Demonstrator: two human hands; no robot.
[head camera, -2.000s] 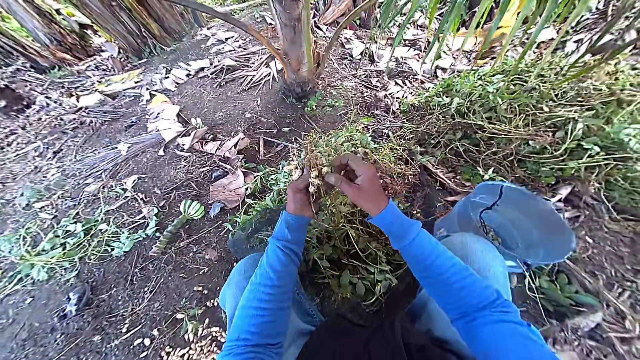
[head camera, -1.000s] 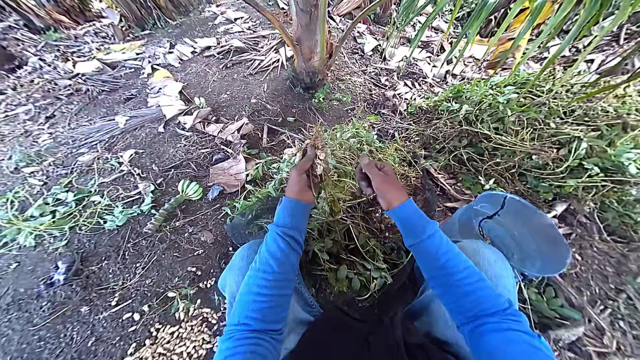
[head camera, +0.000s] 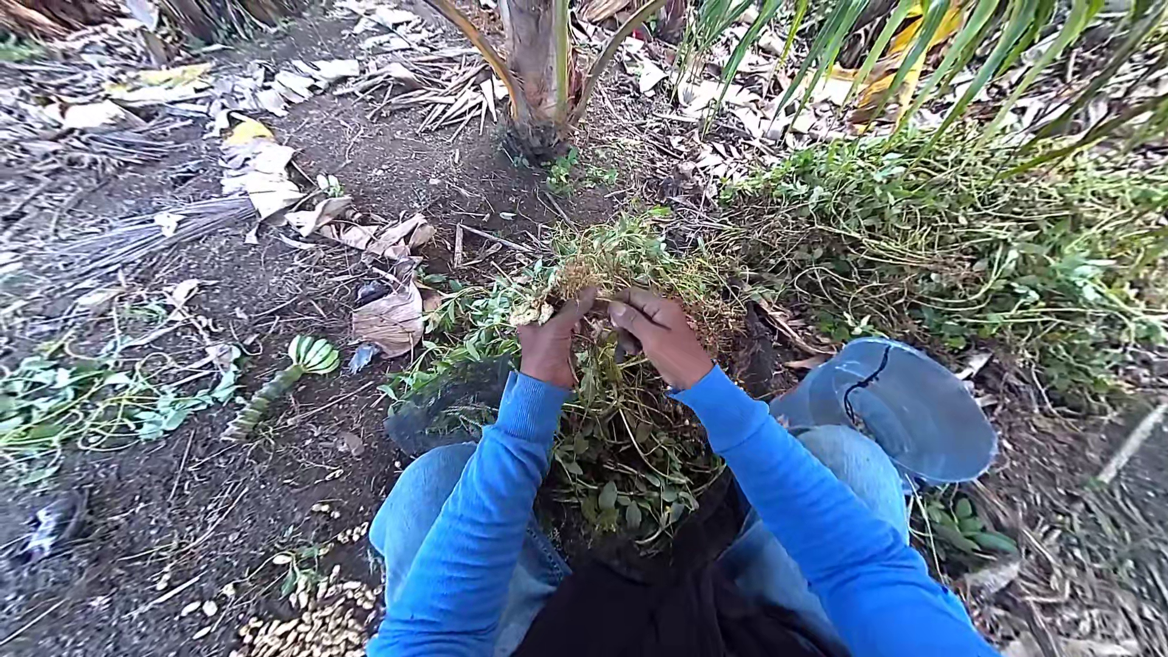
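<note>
My left hand (head camera: 550, 345) is closed around the rooty end of a peanut plant (head camera: 577, 276), with pale pods (head camera: 532, 313) showing beside its fingers. Close on its right, my right hand (head camera: 663, 336) has thumb and fingers pinched on a stem or root of the same plant; the exact grip is partly hidden. Below both hands, leafy green peanut vines (head camera: 630, 456) lie between my knees. A pile of loose peanut pods (head camera: 315, 620) rests on the soil at the lower left.
A translucent blue bucket (head camera: 922, 411) lies tilted by my right knee. A heap of pulled vines (head camera: 949, 237) spreads at the right. A palm trunk (head camera: 537, 82) rises ahead. At left are a small green banana bunch (head camera: 312, 356), dry leaves (head camera: 391, 319) and more vines (head camera: 100, 401).
My hands were apart one second ago; now the right hand has come in beside the left and touches the plant. The left hand still holds the plant.
</note>
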